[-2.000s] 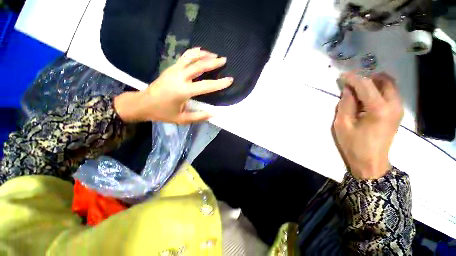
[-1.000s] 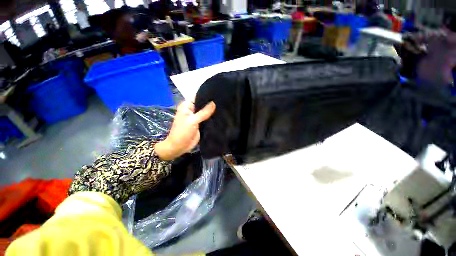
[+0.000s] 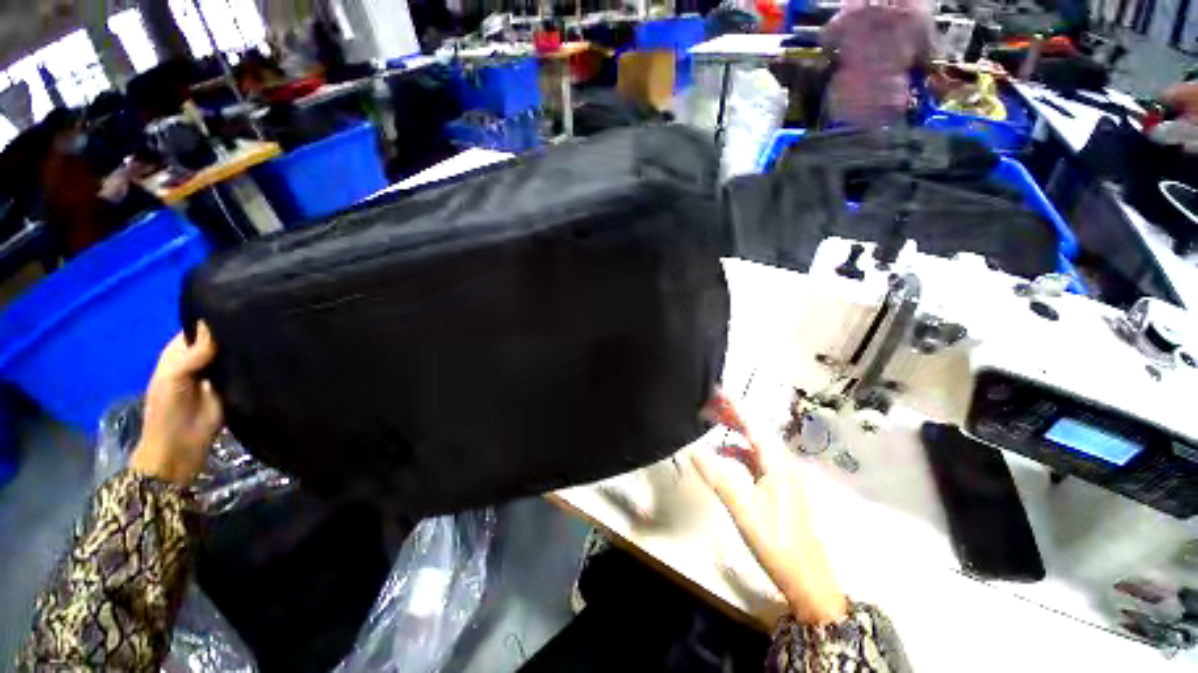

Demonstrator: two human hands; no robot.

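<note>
A black bag piece (image 3: 460, 335), wide and with rounded corners, is held up over the front of the white table, its smooth dark side towards me. My left hand (image 3: 181, 405) grips its left end, thumb on the near face and the fingers mostly behind it. My right hand (image 3: 755, 493) is at its lower right edge; the fingertips are blurred and partly hidden at the edge, and it appears to hold the piece there. The camouflage strip does not show.
The white sewing machine (image 3: 972, 342) with a lit screen stands right. A black smartphone (image 3: 983, 502) lies on its bed. Clear plastic (image 3: 427, 598) with black material hangs below the piece. Blue bins (image 3: 99, 309) stand left; another with black pieces is behind. A person (image 3: 878, 59) is at the back.
The piece lay on the table, then was lifted by my left hand; now it is raised broadside between both hands. My right hand has come back into view. The camera has tilted up and turned right.
</note>
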